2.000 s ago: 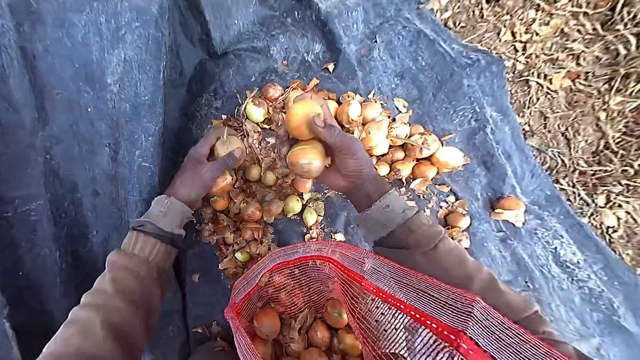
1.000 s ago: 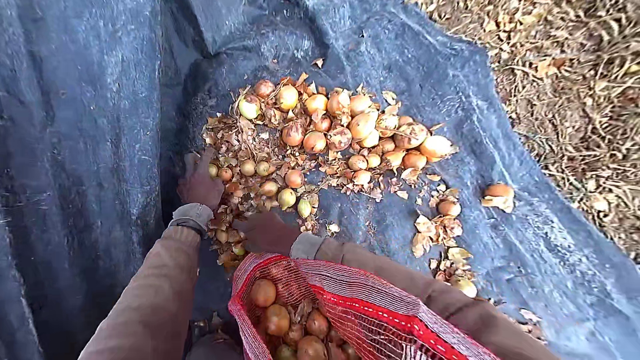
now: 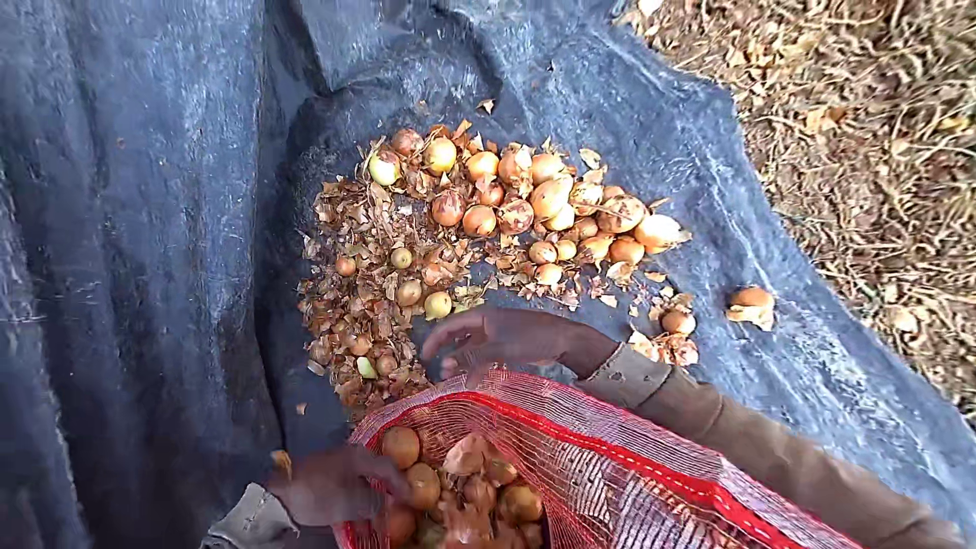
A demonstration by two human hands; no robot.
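Note:
A red mesh bag lies open at the bottom, with several onions and loose skins inside. Over its left rim reaches my left hand, blurred, its fingers at the onions; whether it holds one is unclear. Just beyond the far rim is my right hand, fingers curled and apart with nothing seen between them, above the blue-grey tarp. Small onions lie among dry onion skins to its left. Past it lies a pile of larger onions.
The creased tarp spreads under everything. On its right side, one onion with loose skin lies apart, and a small onion sits among skins nearer the bag. Dry straw and leaf litter cover the ground beyond the tarp's edge.
My left hand has moved from the skins on the tarp to the bag's mouth. The onions my hands held two seconds ago are no longer in my right hand. Fewer small onions lie among the skins.

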